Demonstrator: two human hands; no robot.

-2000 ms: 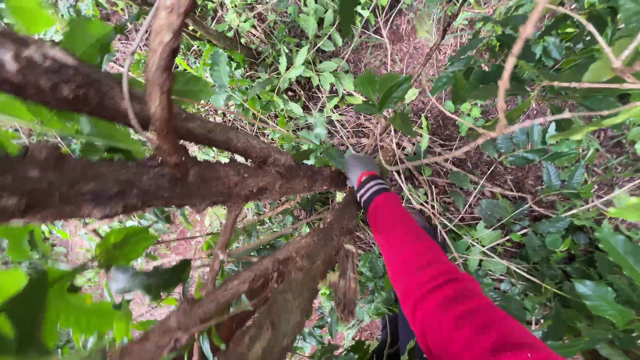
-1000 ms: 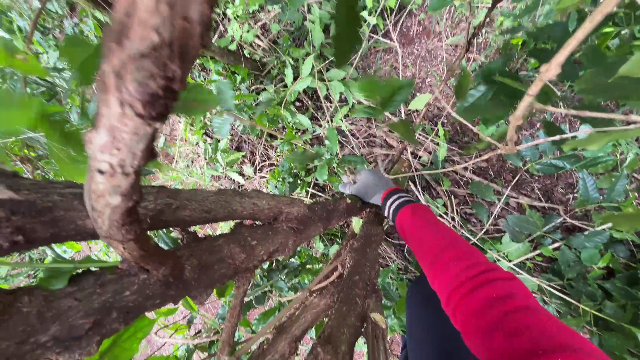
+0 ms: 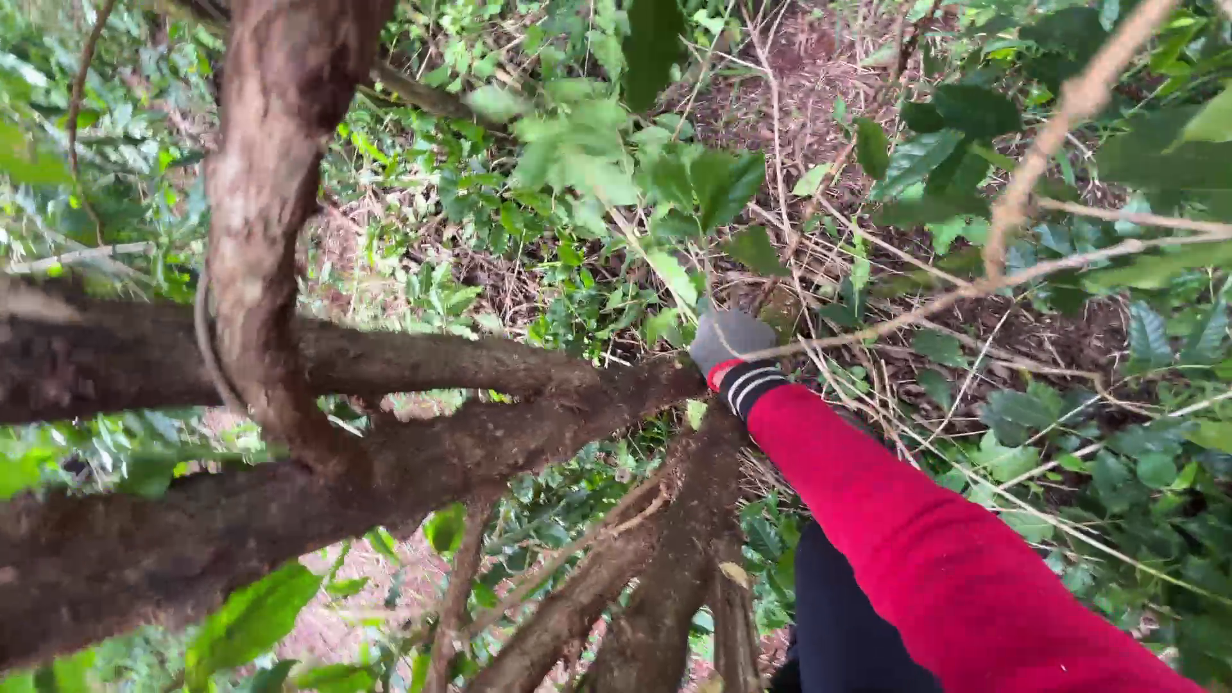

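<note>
My right hand (image 3: 733, 337), in a grey glove with a red edge, reaches in from the lower right beyond a red sleeve with a striped cuff. It is closed like a fist beside the base of several brown woody stems (image 3: 462, 448), where they come together low down. A thin green leafy shoot (image 3: 659, 255) rises from the fist, its upper leaves blurred. The fingertips are hidden. My left hand is not in view.
A thick upright branch (image 3: 265, 202) stands close at the left. A thin bare branch (image 3: 1035, 274) crosses at the right, past the wrist. Leafy undergrowth, dry twigs and reddish soil (image 3: 799, 87) lie around. A dark trouser leg (image 3: 852, 616) shows below the sleeve.
Blurred leaves of a shoot now stand above my right hand. The hand stays by the base of the stems. The view has shifted, with the thick branch larger at the left than two seconds ago.
</note>
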